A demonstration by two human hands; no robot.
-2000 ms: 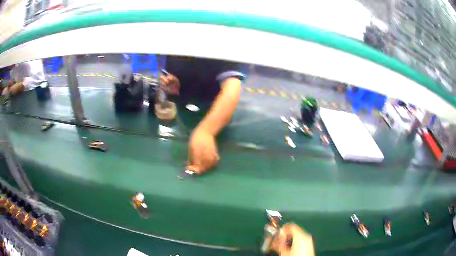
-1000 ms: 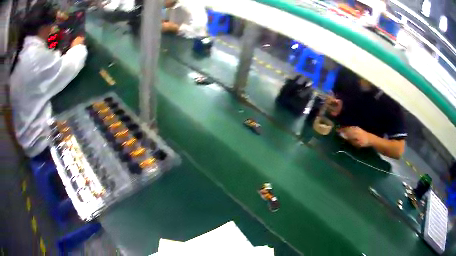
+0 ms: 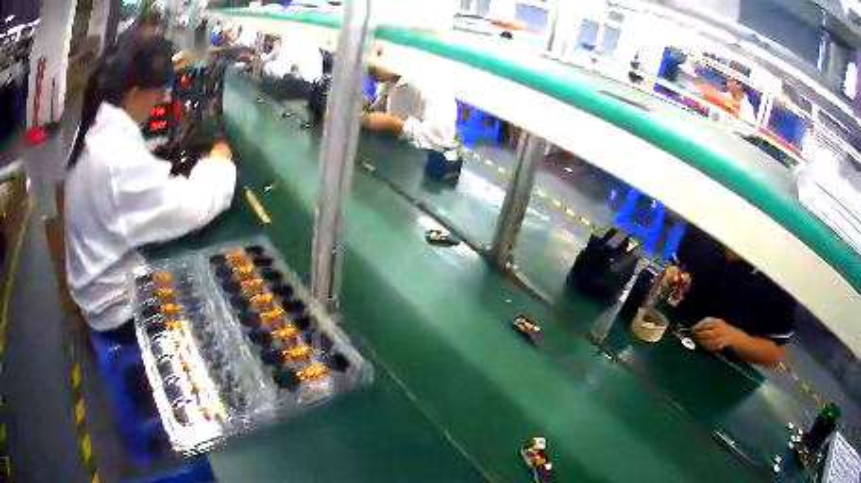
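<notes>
Neither of my hands is in the picture. Nearest in front of me at the left, the clear blister tray [image 3: 222, 396] lies on the dark green bench top, with rows of black and orange parts in it. On the green conveyor belt [image 3: 444, 358], a device assembly [image 3: 537, 458] with orange and white parts lies at the lower edge. Another device assembly [image 3: 527, 328] lies farther up the belt, and a third, small and dark [image 3: 440, 237], beyond it.
A metal post [image 3: 338, 160] stands behind the tray, another [image 3: 516, 198] across the belt. A person in white [image 3: 142, 208] works at the left. Opposite, a person in dark clothing works beside a round pale container [image 3: 649, 324] and a black holder [image 3: 602, 266]. A green-edged shelf [image 3: 585, 113] crosses above.
The view has swung left, bringing in the blister tray and the person in white. My hand, seen low in the earliest frame, and the white sheets are out of the picture.
</notes>
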